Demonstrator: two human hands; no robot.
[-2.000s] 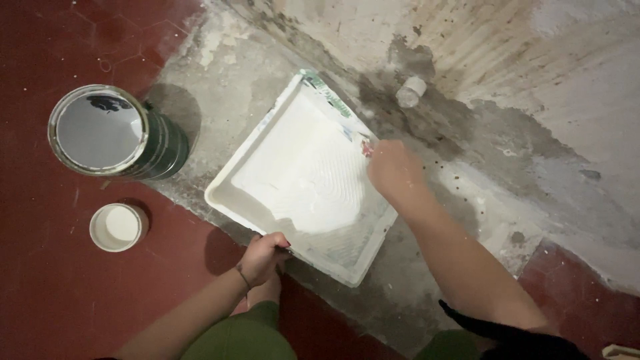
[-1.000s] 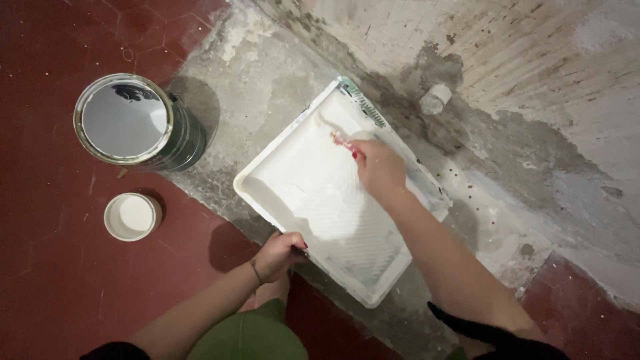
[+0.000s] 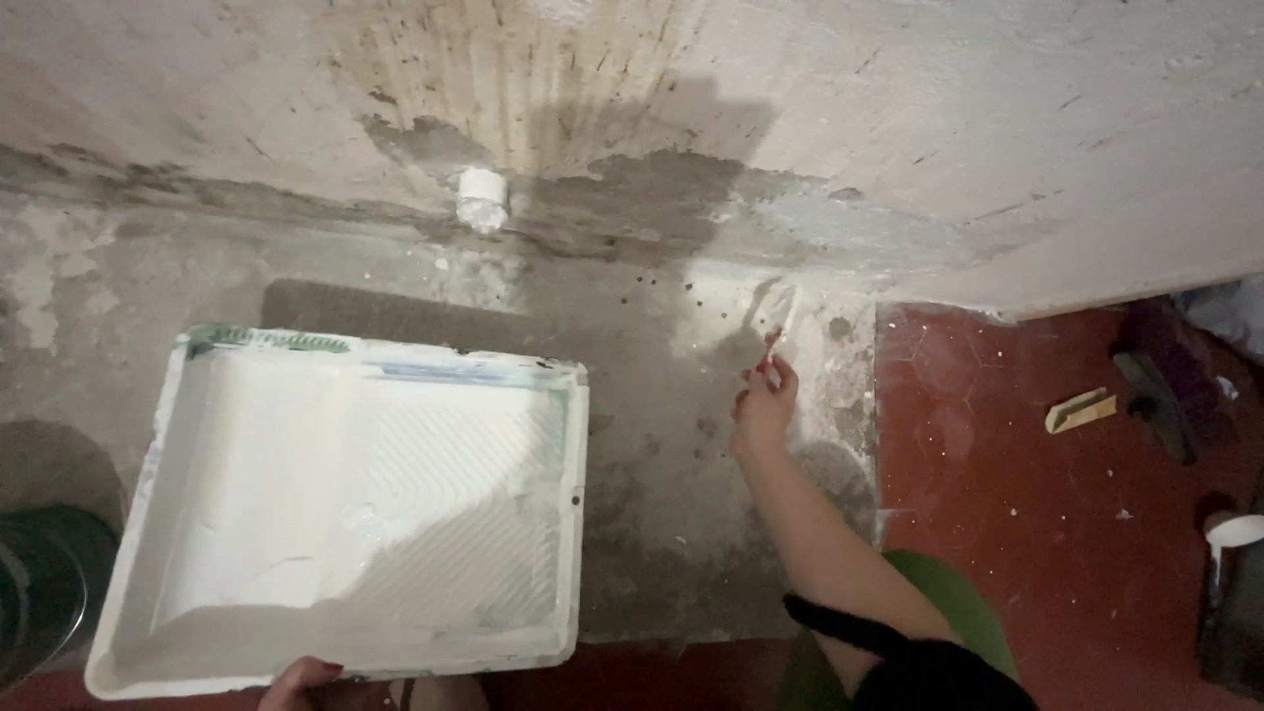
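My left hand (image 3: 301,683) grips the near rim of a paint tray (image 3: 578,523) holding white paint, partly spread over its ribbed slope. Only the thumb and part of that hand show at the bottom edge. My right hand (image 3: 766,405) is to the right of the tray, its fingers closed on a small paint-smeared tool (image 3: 773,341), red and whitish; its kind cannot be told for sure. The tool is held near the foot of the wall (image 3: 889,128), over a whitish patch of the concrete strip (image 3: 652,504).
A white pipe stub (image 3: 483,200) sticks out at the wall's foot. At the left edge stands a dark green paint can (image 3: 49,583). On the red tiles at right lie a folded yellowish piece (image 3: 1081,410), a dark brush-like object (image 3: 1155,405) and a white-smeared item (image 3: 1234,530).
My right hand has moved from over the tray to the floor beside the wall, with the small tool still in it. The view has swung right.
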